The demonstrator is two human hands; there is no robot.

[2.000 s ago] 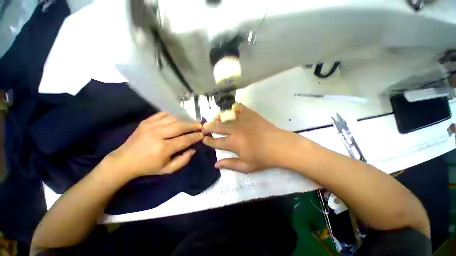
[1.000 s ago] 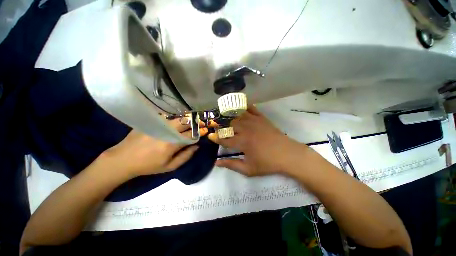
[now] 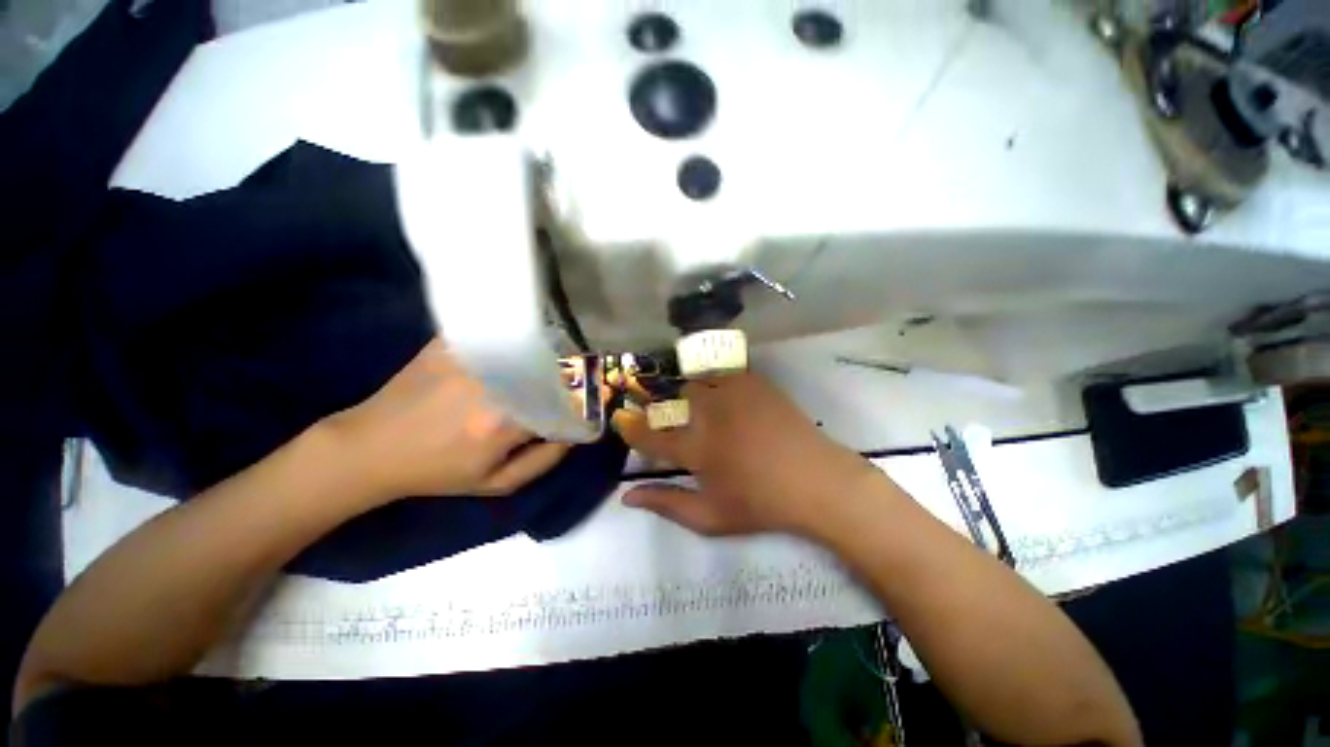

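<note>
The dark navy garment piece [image 3: 263, 314] lies on the white table, left of and under the sewing machine head [image 3: 875, 132]. My left hand [image 3: 445, 431] rests on the cloth beside the needle area, its fingertips partly hidden by the machine head. My right hand [image 3: 737, 445] is right of the presser foot [image 3: 620, 375], fingers bent, its tips near the foot and the cloth edge. The tension dial [image 3: 712, 352] is above it. Whether the right fingers pinch the cloth is hard to see.
Thread snips [image 3: 973, 496] lie right of my right hand. A black phone [image 3: 1167, 434] lies at the right. A ruler tape [image 3: 584, 595] runs along the table's front edge. More dark cloth [image 3: 88, 132] is at the far left.
The view has shifted, showing more of the machine's top. Both hands stay by the presser foot; the left hand's fingertips are now more hidden behind the machine head.
</note>
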